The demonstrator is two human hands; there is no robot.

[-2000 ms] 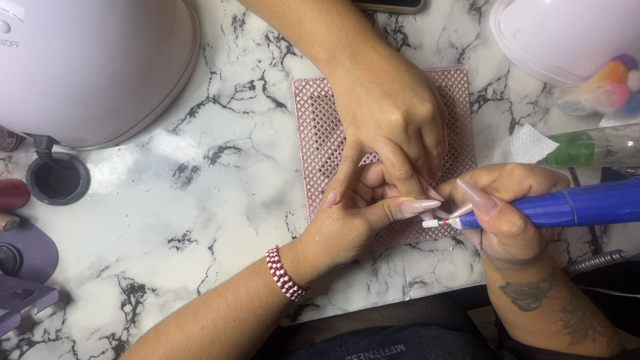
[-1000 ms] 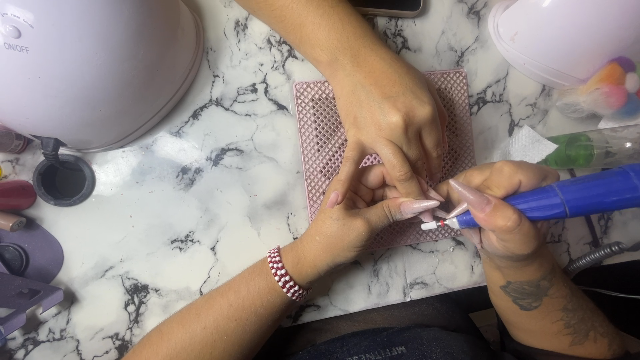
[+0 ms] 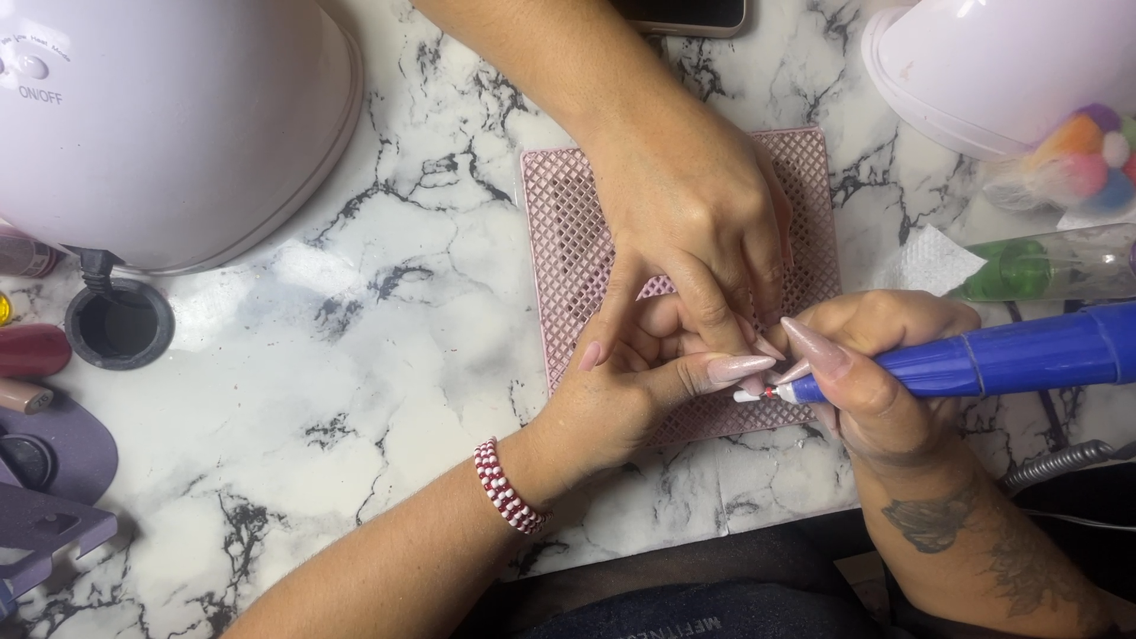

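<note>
My left hand [image 3: 612, 390], with a beaded red-and-white bracelet [image 3: 506, 488] at the wrist, grips a finger of another person's hand [image 3: 701, 213]. That hand reaches in from the top, palm down, over a pink lattice dust-collector grille [image 3: 555, 222]. In my right hand [image 3: 874, 390] is a blue electric nail drill [image 3: 1003, 359], held like a pen. Its white bit [image 3: 750, 396] lies at the nail of the gripped finger, just below my left thumb's long pink nail. Exact contact between bit and nail cannot be told.
White domed nail lamps [image 3: 195, 115] [image 3: 1021, 71] stand at both sides. A phone [image 3: 692, 13] lies at the top edge. A green-and-clear bottle [image 3: 1047, 264] and a folded white tissue [image 3: 939, 260] are at right. Polish bottles [image 3: 31, 351], a round black holder [image 3: 120, 324] and a purple stand [image 3: 71, 448] are at left.
</note>
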